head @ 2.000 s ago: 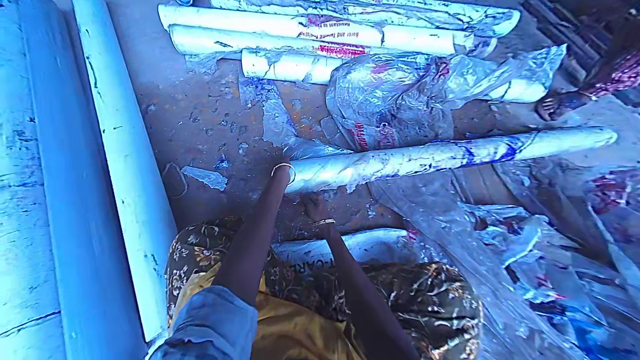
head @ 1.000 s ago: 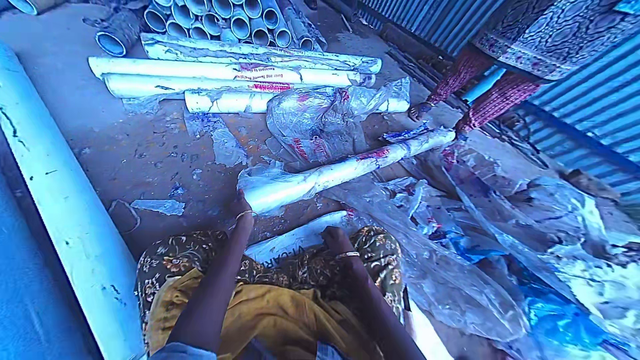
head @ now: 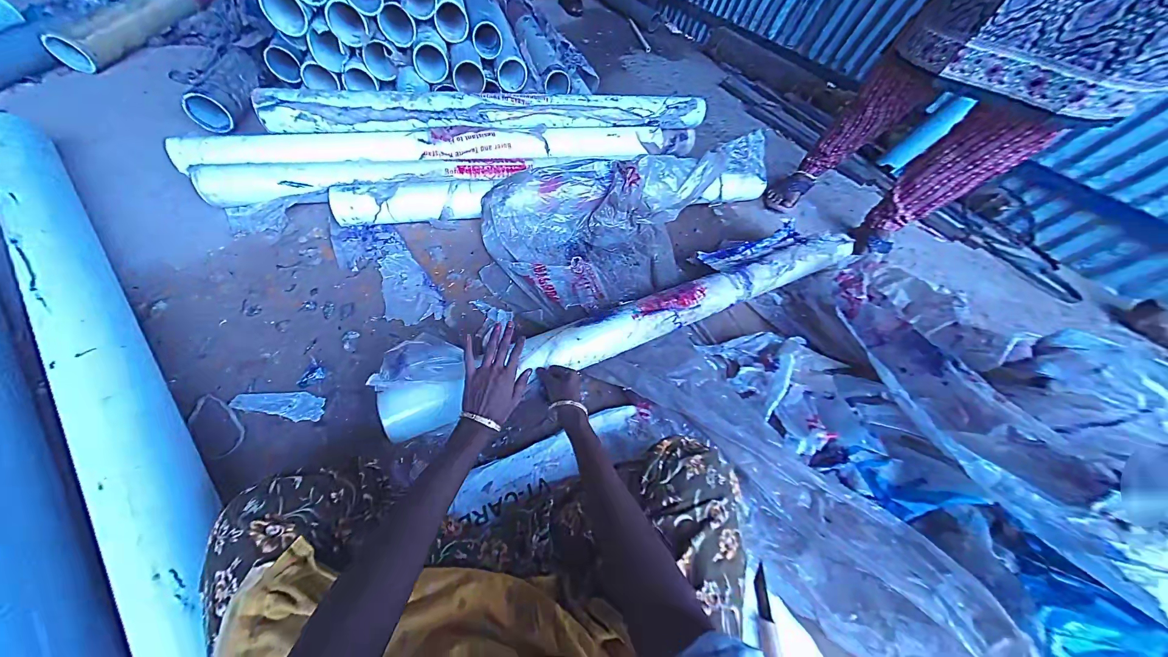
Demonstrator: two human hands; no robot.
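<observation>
A white pipe wrapped in plastic film (head: 611, 333) lies slantwise on the ground before my knees, its near end at the left. My left hand (head: 494, 376) rests on the pipe near that end, palm down with fingers apart. Just right of it, my right hand (head: 560, 384) is curled against the pipe's lower side; whether film is pinched in its fingers cannot be seen. Loose film bunches at the near end. A second white piece with dark writing (head: 525, 473) lies under my forearms. By my right knee is a thin pointed tool, perhaps a knife (head: 763, 598).
Several white pipes (head: 365, 151) lie beyond, with crumpled plastic film (head: 584, 228) over them. Open-ended pipes are stacked behind (head: 397, 46). A large pipe (head: 100, 401) runs along my left. Film scraps (head: 876, 456) cover the right side. A person (head: 949, 137) stands at the pipe's far end.
My left hand has moved from the pipe's near end to lie flat on top of it. The standing person has come further into view. The view has shifted.
</observation>
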